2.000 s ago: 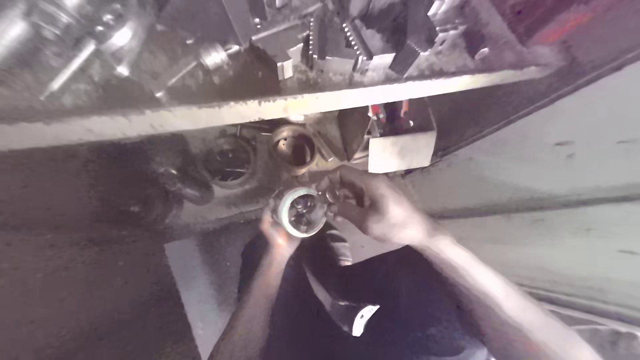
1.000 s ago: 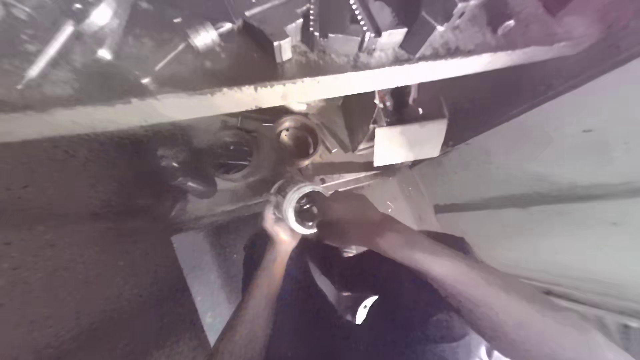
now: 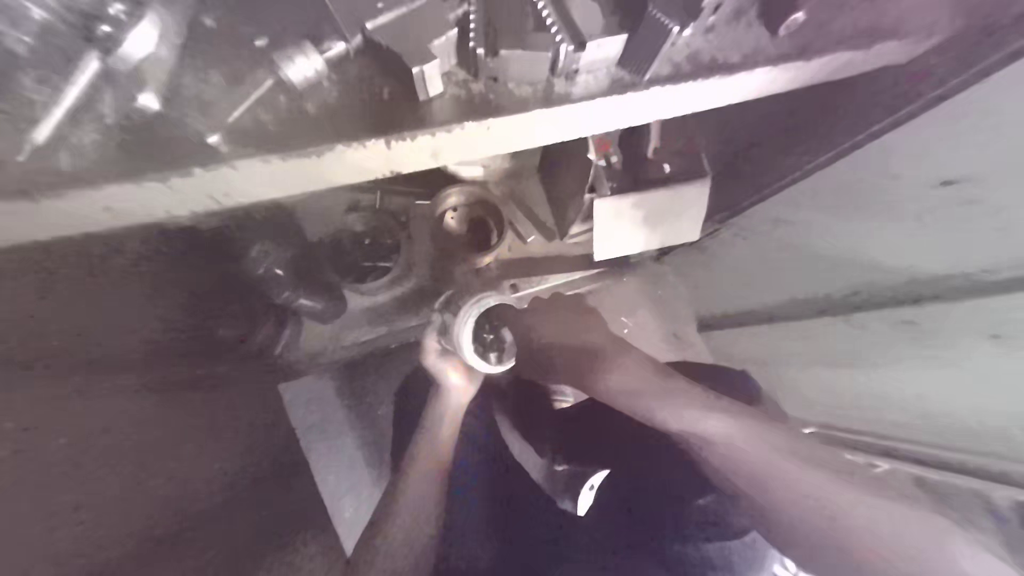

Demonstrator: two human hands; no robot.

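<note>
A round container with a pale rim [image 3: 462,340] is in my left hand [image 3: 445,360], tilted so its mouth faces the camera. Small shiny pieces [image 3: 494,342] show inside it. My right hand [image 3: 564,340] is at the right side of the mouth, its fingertips at or inside the rim; they are hidden, and I cannot tell whether they hold anything. Just beyond stands another round container [image 3: 472,258] with an open top, and to its left is a darker round one [image 3: 370,280] with things inside.
Above runs the pale edge of a workbench [image 3: 480,138] with metal blocks [image 3: 520,64] and metal tools [image 3: 300,66] on it. Below its right part is a white-sided box [image 3: 650,218]. A dark bundle [image 3: 296,284] lies left of the containers, a light sheet [image 3: 332,456] at lower left.
My right hand has moved from beside the container, where a small round thing showed at its fingers, to over the right part of the mouth. My left hand still holds the container.
</note>
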